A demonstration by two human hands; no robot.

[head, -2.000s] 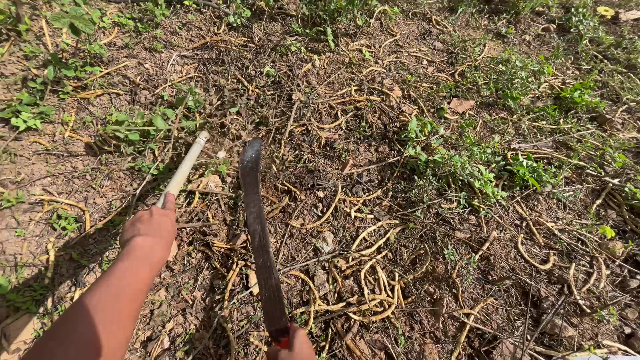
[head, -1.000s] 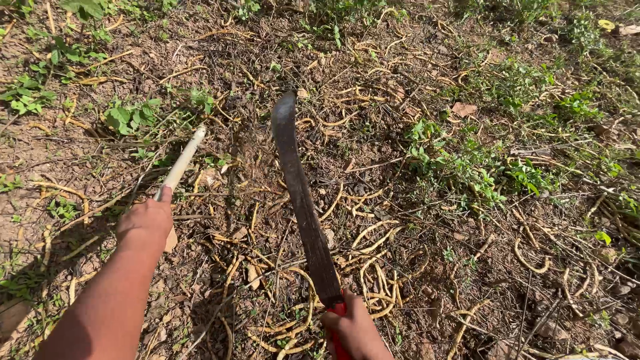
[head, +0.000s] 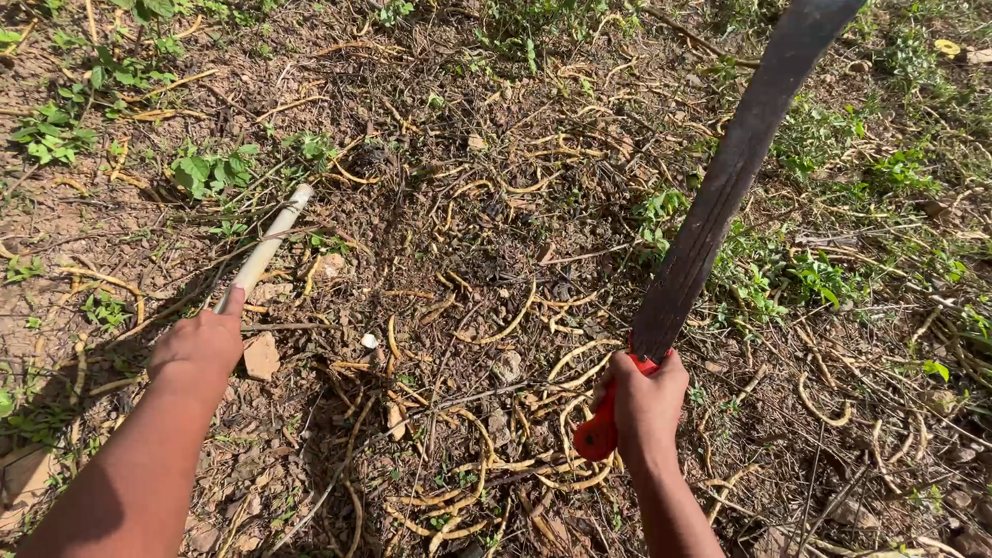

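Note:
My left hand (head: 200, 341) is closed around the near end of a pale stick (head: 267, 248), whose blunt far end points up and away over the soil. On the right, my right hand (head: 647, 395) grips the red handle (head: 601, 430) of a machete. The dark, worn machete blade (head: 709, 209) rises up and to the right, and its tip runs past the top edge of the view. The blade and the stick are well apart. Dry, curved yellowish pods (head: 504, 325) lie scattered on the ground between and below the hands.
Low green weeds (head: 209, 170) grow at the upper left, and more green plants (head: 821, 279) spread over the right side. Stones (head: 261, 356), thin twigs and dry litter cover the brown soil. A thin branch (head: 403, 422) crosses the ground between my arms.
My right hand has moved up and to the right with the machete. Its blade, upright near the middle before, now leans to the upper right. My left hand keeps hold of the stick.

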